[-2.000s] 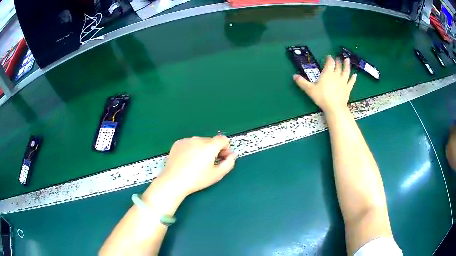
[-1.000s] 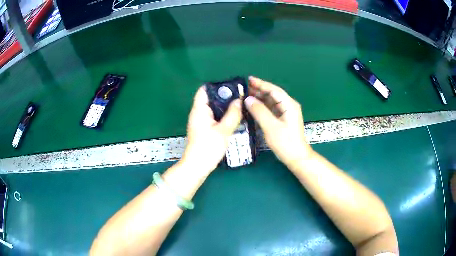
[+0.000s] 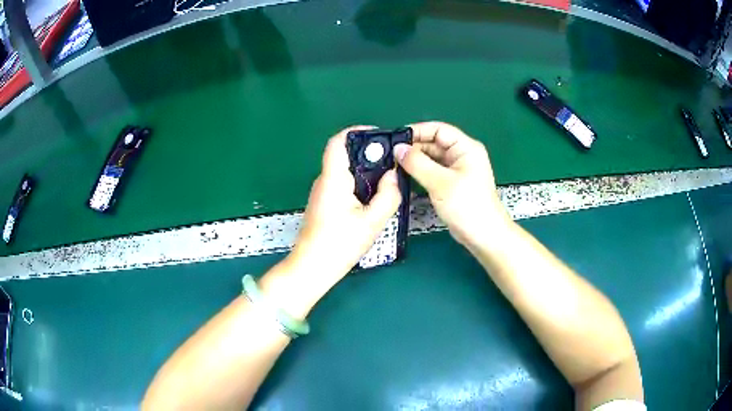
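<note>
An open phone housing (image 3: 363, 178) is held above the worn metal rail, inner side up, its black end away from me. A round white loudspeaker (image 3: 374, 152) sits in that end, with a thin reddish lead below it. The white keypad board (image 3: 380, 250) shows at the near end. My left hand (image 3: 341, 205) grips the housing from the left, thumb across its middle. My right hand (image 3: 453, 181) has thumb and index finger pinched at the top right corner; the fingertips hide whatever is between them.
Other open housings lie on the green belt (image 3: 265, 104), two at the left (image 3: 119, 168) and several at the right (image 3: 559, 114). The whitish metal rail (image 3: 233, 238) runs between the belt and the green worktop (image 3: 433, 321). A black box (image 3: 128, 18) stands beyond the belt.
My right hand has come back from the right of the belt with a housing, and both hands now hold it at the centre. My right fingertips have closed at its top corner. The belt units have shifted left.
</note>
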